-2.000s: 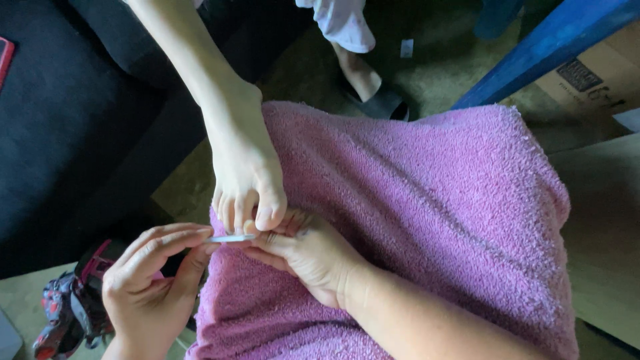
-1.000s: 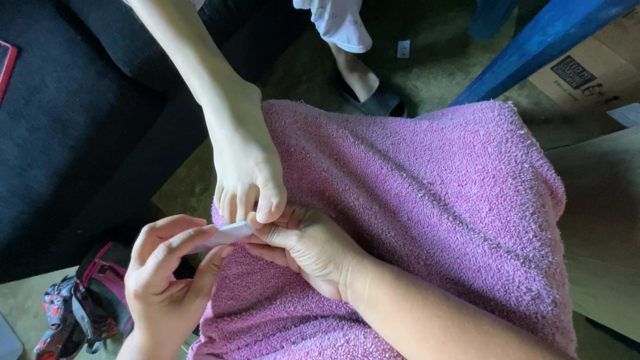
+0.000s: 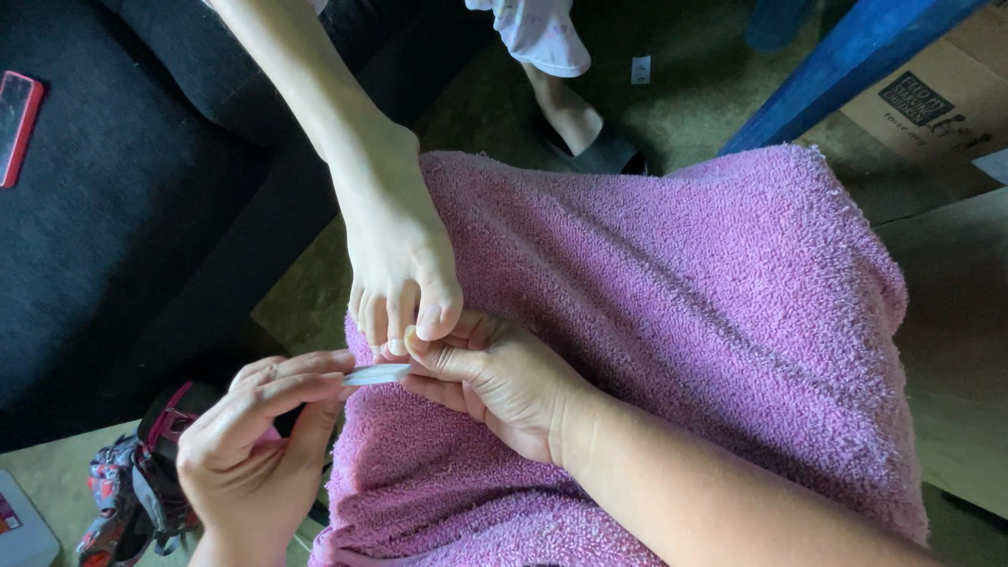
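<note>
Another person's bare foot (image 3: 398,236) reaches down from the top left and rests at the left edge of a purple terry towel (image 3: 669,315). My right hand (image 3: 496,378) holds the toes near the big toe, thumb on top and fingers beneath. A pale nail file (image 3: 378,374) is pinched between the thumb and fingers of my left hand (image 3: 260,441), close to the toe tips. Its right end lies by my right fingertips; whether it touches a nail I cannot tell.
A dark sofa (image 3: 118,236) with a red-edged phone (image 3: 17,130) fills the left. A backpack (image 3: 150,472) lies on the floor at lower left. Beyond the towel are the person's other foot in a dark slipper (image 3: 602,153), a blue leg of furniture (image 3: 835,79) and a cardboard box (image 3: 929,102).
The nail file's broad face showed a second ago; it is now seen more edge-on, as my left hand has turned. My right hand keeps its hold on the toes.
</note>
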